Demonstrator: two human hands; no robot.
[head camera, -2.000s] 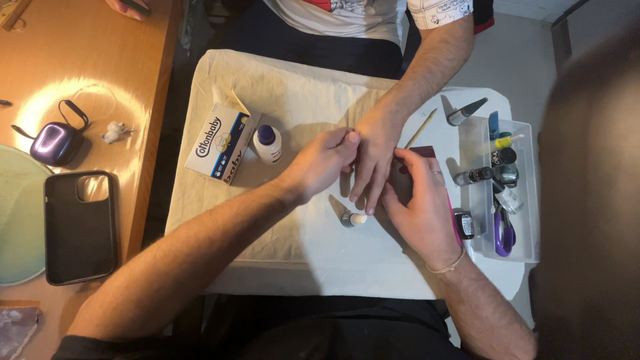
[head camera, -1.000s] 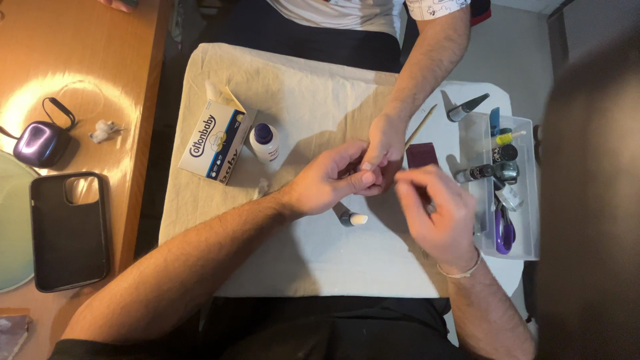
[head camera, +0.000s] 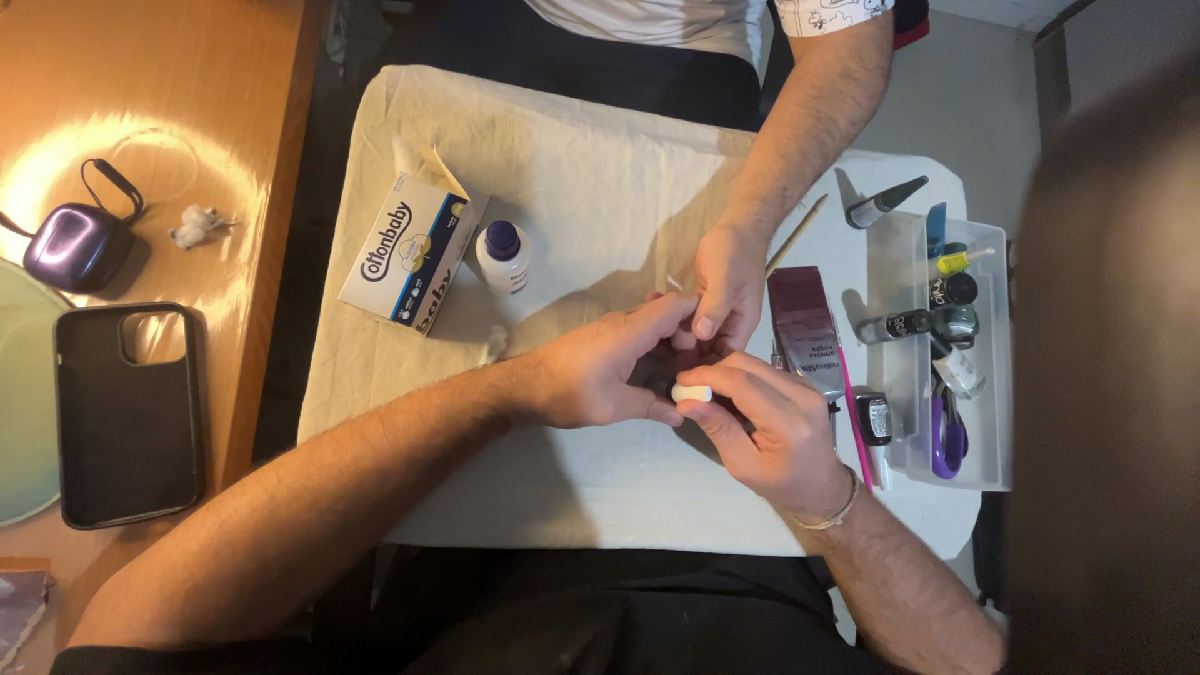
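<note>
My right hand (head camera: 773, 427) has its thumb and fingers closed on the white cap (head camera: 692, 394) of a small bottle, whose body is mostly hidden. My left hand (head camera: 605, 361) reaches around beside the bottle, thumb near the cap and fingers near another person's hand (head camera: 729, 286); whether it grips the bottle or that person's fingers cannot be told. The other person's arm comes from the top. Right of the hands lie a dark purple tube (head camera: 806, 328) bearing writing and a pink stick (head camera: 855, 417). A thin wooden stick (head camera: 797, 234) lies above the tube.
On the cloth-covered table (head camera: 600, 141) stand a Cottonbaby box (head camera: 403, 253) and a white bottle with a dark cap (head camera: 503, 255). At right, a clear tray (head camera: 989, 375) holds nail polish bottles and purple-handled scissors (head camera: 949, 436). A black phone case (head camera: 131, 450) lies on the wooden table at left.
My right hand has moved down and left onto the white cap, which stood apart from it one second ago. My left hand has shifted from around the other person's fingers toward the bottle.
</note>
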